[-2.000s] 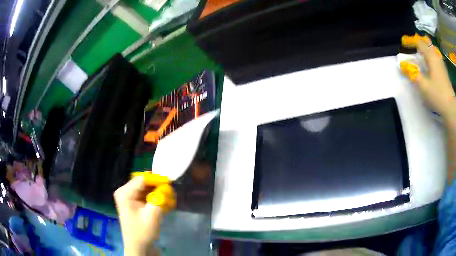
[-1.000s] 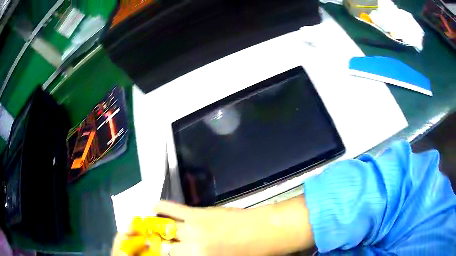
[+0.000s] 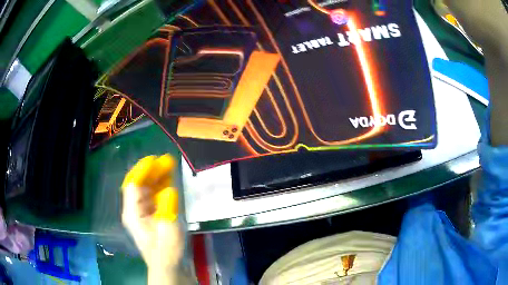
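A printed film [image 3: 328, 83] with orange lines and "SMART TABLET" lettering, upside down in view, is spread above the black tablet [image 3: 328, 172]. Only the tablet's near strip shows, on the white mat [image 3: 206, 200]. The film's top edge is cut off by the picture. My left hand [image 3: 151, 192], blurred, with yellow finger cots, is left of the film's near left corner, apart from it, fingers parted and nothing visible in them. My right hand [image 3: 473, 16] is at the top right, cut off by the edge. Its fingers and any hold on the film are hidden.
A blue squeegee [image 3: 462, 78] lies right of the film. A small pile of printed films [image 3: 114, 114] and a black foam tray [image 3: 55, 139] are at the left. A blue plastic frame [image 3: 55, 259] is at the bottom left. The green bench edge [image 3: 312, 200] curves below the mat.
The printed film now covers most of the tablet, which was bare. My right arm has withdrawn from across the mat to the right edge. The white sheet seen earlier in my left hand is gone.
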